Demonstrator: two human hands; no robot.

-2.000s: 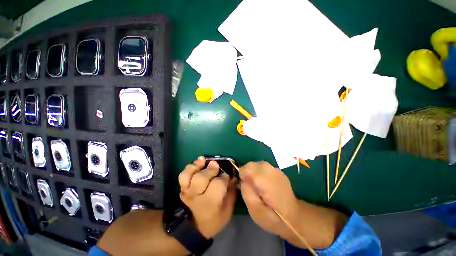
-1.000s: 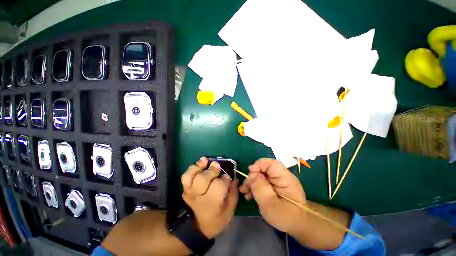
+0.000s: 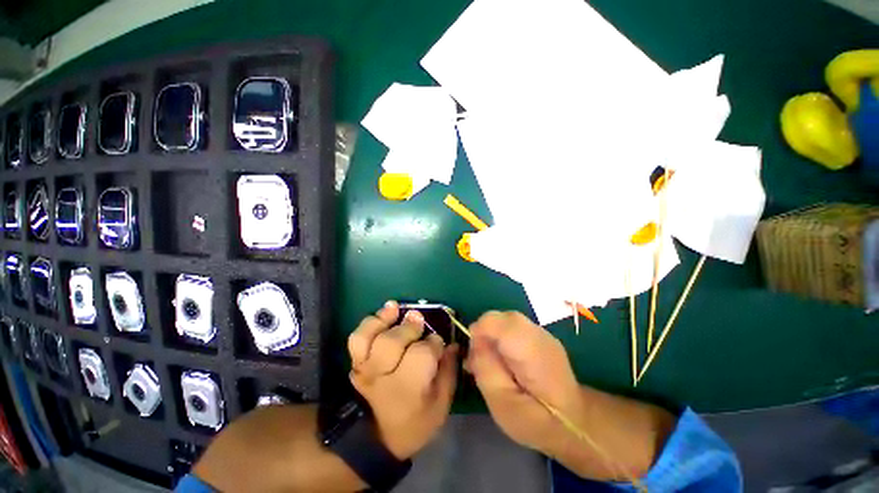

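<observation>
My left hand (image 3: 400, 371), bare, with a black wristwatch (image 3: 361, 443) on its wrist, grips a watch body (image 3: 437, 318). The watch body's black screen and silver rim show above the fingers; the rest is hidden. My right hand (image 3: 520, 376), bare, is closed on a thin bamboo stick (image 3: 569, 422). The stick's tip is at the right part of the watch body's screen edge; exact contact cannot be told. The stick's rear end runs down over my blue sleeve.
A black foam tray (image 3: 313, 260) with watch bodies, glass side or white back up, fills the left. White wipes (image 3: 569, 125) lie ahead, with spare bamboo sticks (image 3: 682, 313), orange bits (image 3: 395, 186) and an orange stick (image 3: 465, 212). A brown ribbed block (image 3: 814, 248) is at right.
My right hand has moved left, back close to the left hand, and the stick's tip is again over the watch body's edge. The view has shifted slightly.
</observation>
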